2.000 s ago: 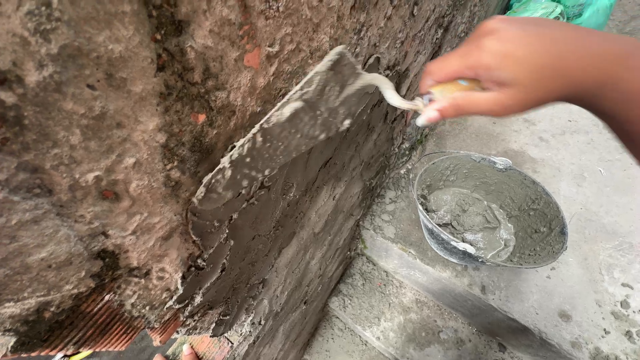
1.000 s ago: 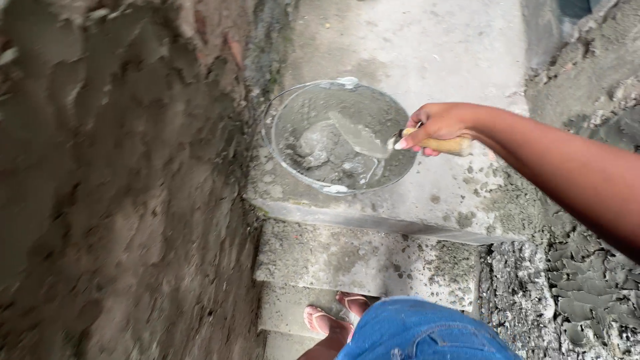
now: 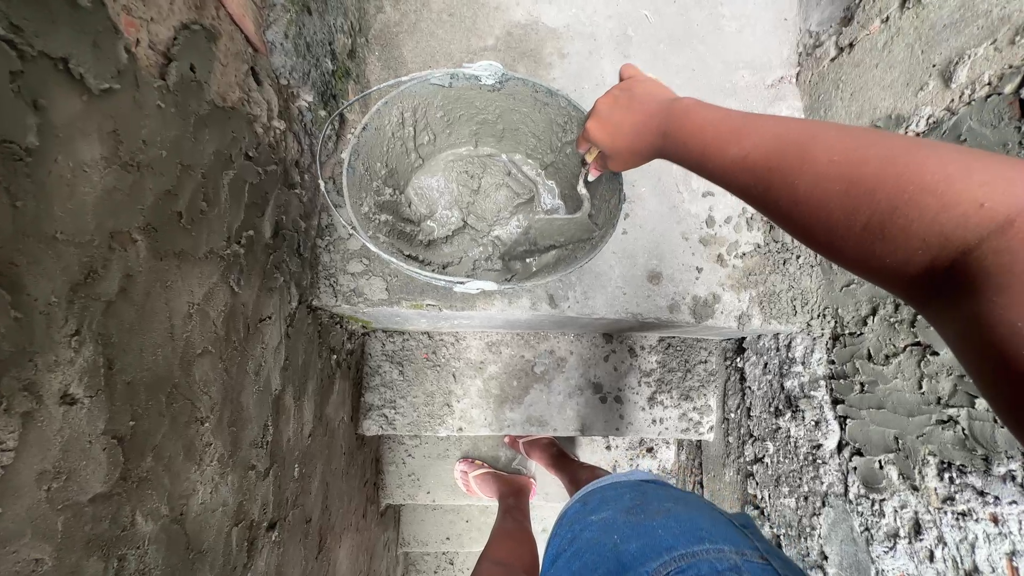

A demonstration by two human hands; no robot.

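Note:
My right hand (image 3: 628, 124) is closed around the handle of a masonry trowel (image 3: 556, 232) at the right rim of a bucket. The trowel's blade lies low in the bucket, partly sunk in wet grey mortar (image 3: 472, 192). Mortar also coats the inner wall of the bucket (image 3: 392, 144), whose wire handle hangs over its left side. The bucket stands on a concrete landing. My left hand is out of view.
A wall with fresh mortar (image 3: 160, 320) rises at the left. Concrete steps (image 3: 536, 384) lead down below the bucket, and my feet in flip-flops (image 3: 496, 480) stand on one. Another rough, partly mortared wall (image 3: 904, 400) is at the right.
Two seconds ago the trowel was flat against the left wall. It then went over the bucket, and now its blade is down in the mortar. The view has swung toward the steps.

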